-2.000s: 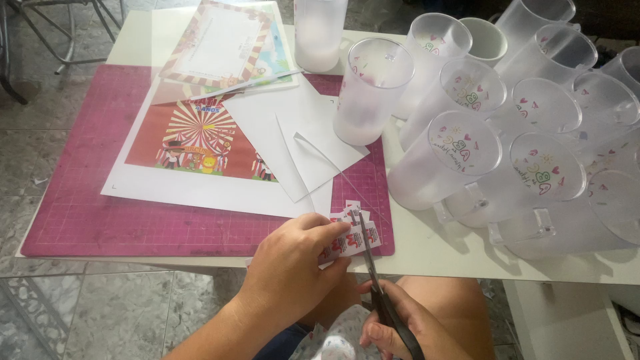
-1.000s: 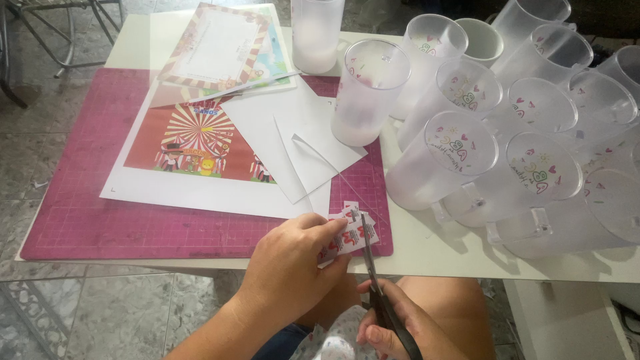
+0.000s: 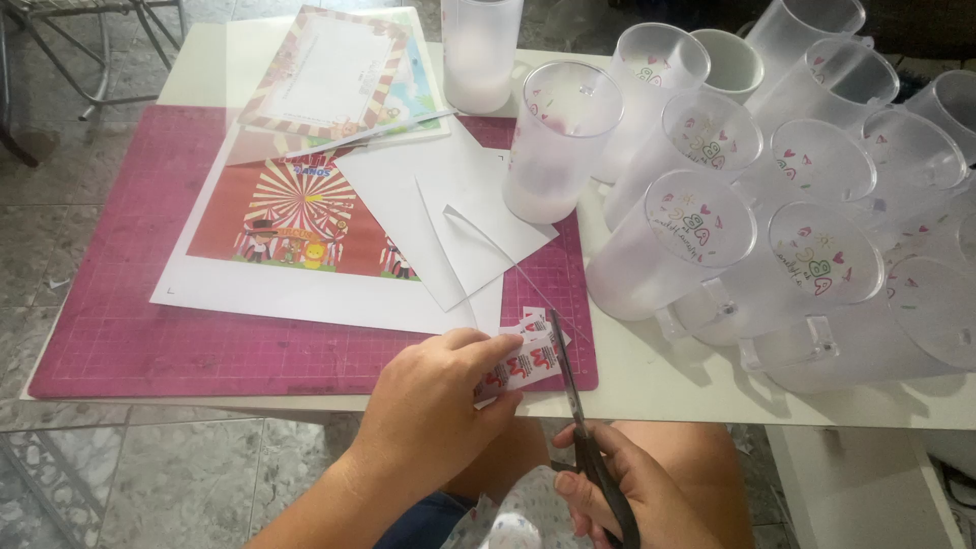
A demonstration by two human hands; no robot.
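Between thumb and fingers, my left hand (image 3: 438,396) grips a small bundle of printed paper labels (image 3: 522,362) with red designs, at the near edge of the magenta cutting mat (image 3: 305,366). My right hand (image 3: 633,488) holds black-handled scissors (image 3: 576,396) with the blades pointing away from me. The blades lie along the right edge of the labels and look nearly closed. Beyond my left hand, a printed circus-themed sheet (image 3: 305,229) rests on the mat, partly covered by blank white paper (image 3: 457,206). A thin paper strip (image 3: 488,240) curls over it.
Many frosted plastic mugs (image 3: 671,236) with printed drawings crowd the right side of the white table (image 3: 686,389). Two more (image 3: 560,145) stand behind the mat. A red-striped bordered print (image 3: 328,72) lies at the back left. Patterned material (image 3: 518,511) lies on my lap.
Since two seconds ago the scissor blades have come closer together at the labels' right edge, and the labels have tilted slightly in my left hand.
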